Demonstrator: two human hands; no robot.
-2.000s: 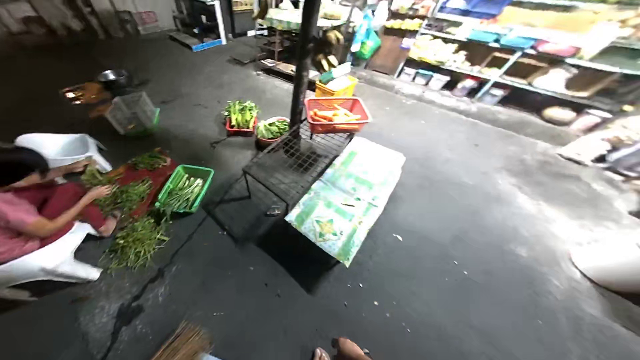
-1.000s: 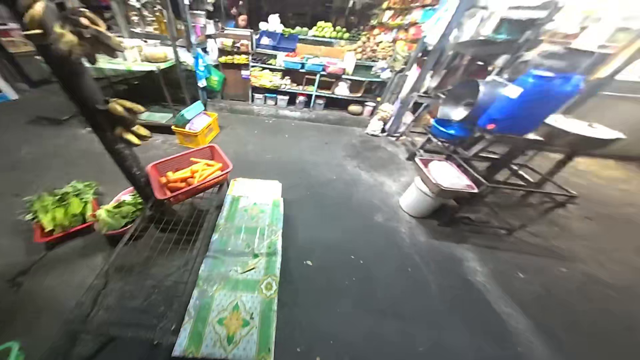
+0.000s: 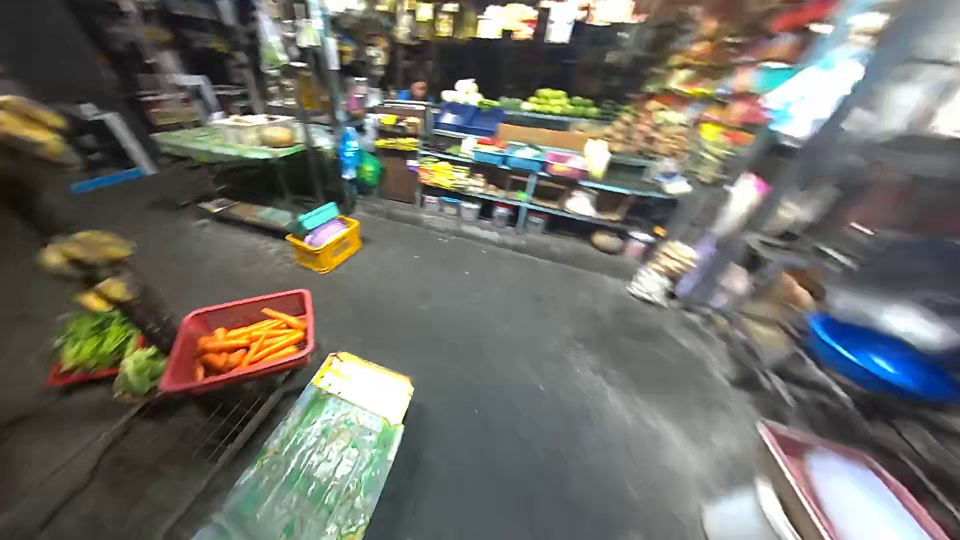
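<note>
Neither my left hand nor my right hand shows in the head view. Closest to me at the lower left is a low table with a green and white patterned plastic cover [image 3: 322, 457]. Beside its far left end, a red plastic basket [image 3: 196, 330] holds carrots [image 3: 255, 341]. Leafy greens [image 3: 94, 341] lie in a red tray further left, with a paler leafy vegetable [image 3: 140, 371] next to them. Bunches of bananas [image 3: 88, 259] hang on a dark post at the left edge, blurred.
Beyond the dark floor [image 3: 480, 375] stands a yellow crate [image 3: 330, 246]. A stall's shelves [image 3: 531, 196] of produce run along the back. At right are a blue basin [image 3: 877, 360], a pinkish tray [image 3: 847, 480] and a white bucket [image 3: 739, 514]. A green-topped table [image 3: 225, 150] stands back left.
The view has swung right and toward the stall. The seated person and the green basket at the left, seen two seconds ago, are out of view.
</note>
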